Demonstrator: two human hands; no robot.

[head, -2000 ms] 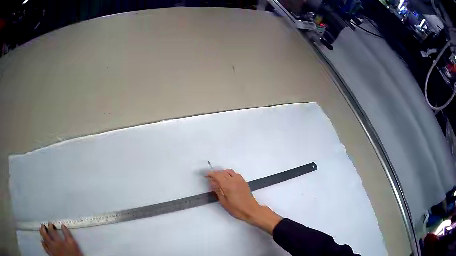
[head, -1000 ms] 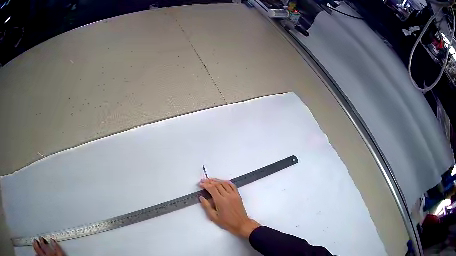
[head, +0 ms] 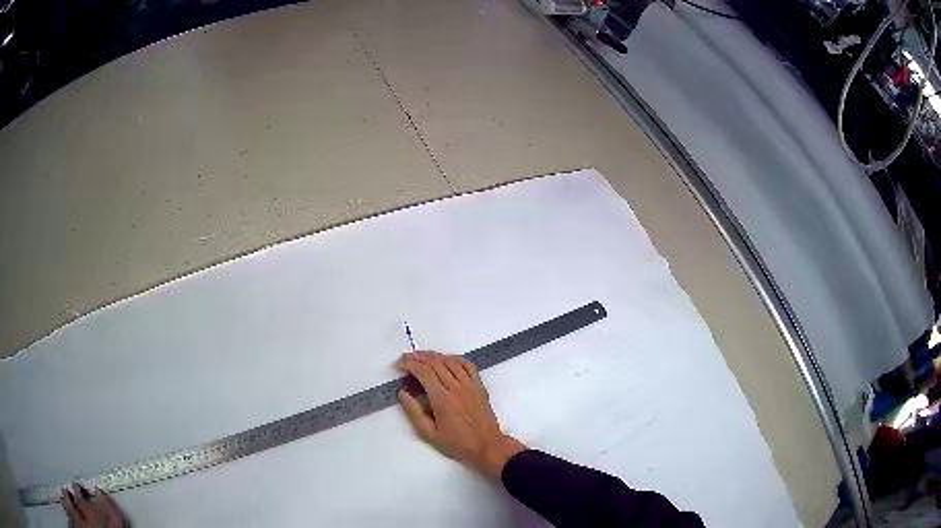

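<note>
A long steel rule (head: 310,421) lies across the large white sheet (head: 258,320), rising to the right, with its holed end uppermost. My right hand (head: 450,404) lies over the rule right of its middle. A thin pen (head: 410,336) with a blue tip sticks out beyond its fingers, pointing away from me; the rest is hidden by the hand. My left hand (head: 95,508) is at the lower left, partly cut off by the bottom edge, with its fingertips on the rule's shiny left end.
The beige tabletop (head: 258,134) shows beyond the sheet, with a thin dark line across it. A metal rail (head: 758,278) runs down the right side. Grey sheet material (head: 784,196) lies beyond the rail. Clutter and a pale looped cable (head: 848,129) are at the upper right.
The view has shifted. My left hand has moved slightly left relative to the sheet's lower part, with fingers on the rule's end. My right hand has settled across the rule, pen still in it.
</note>
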